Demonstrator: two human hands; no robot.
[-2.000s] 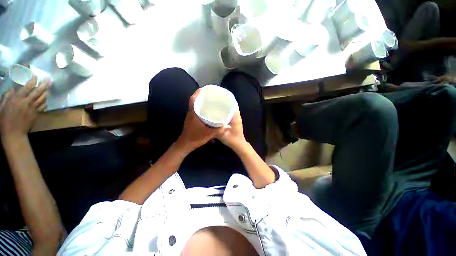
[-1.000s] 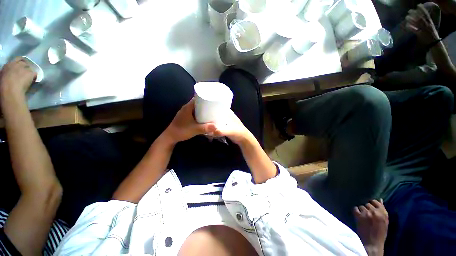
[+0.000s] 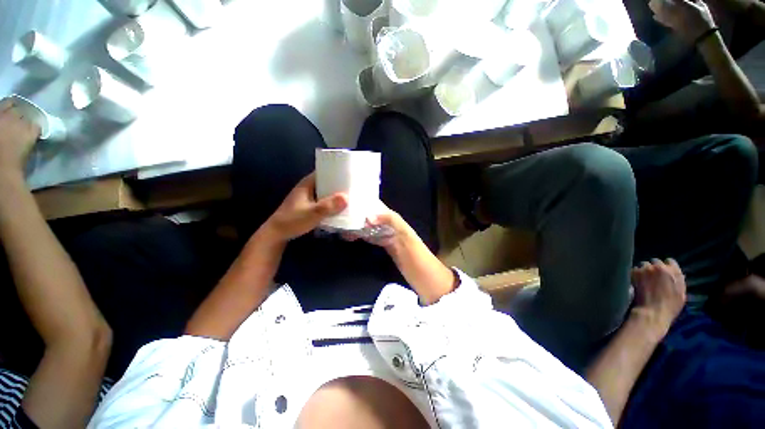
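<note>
A white cylinder [image 3: 351, 183] is held upright above my lap, seen from the side, so its inside is hidden. My left hand [image 3: 300, 209] grips it from the left, with the thumb on its lower wall. My right hand [image 3: 387, 228] is at its lower right, with fingers at the bottom edge. A thin, clear, crinkled piece [image 3: 369, 232], perhaps plastic film, shows at the base by the right fingers. The fingers behind the cylinder are hidden.
The white table [image 3: 235, 92] bears scattered cylinders [image 3: 105, 94] at left and a cluster [image 3: 404, 57] at right. Its wooden edge [image 3: 495, 141] runs past my knees. A neighbour's hand [image 3: 18, 134] holds a cylinder at left. Another person's knee [image 3: 587, 180] and hand [image 3: 658, 289] are at right.
The cylinder has tipped from showing its open mouth to showing its side wall. My left thumb now lies on its wall. The neighbour's hand at left has taken hold of a cylinder.
</note>
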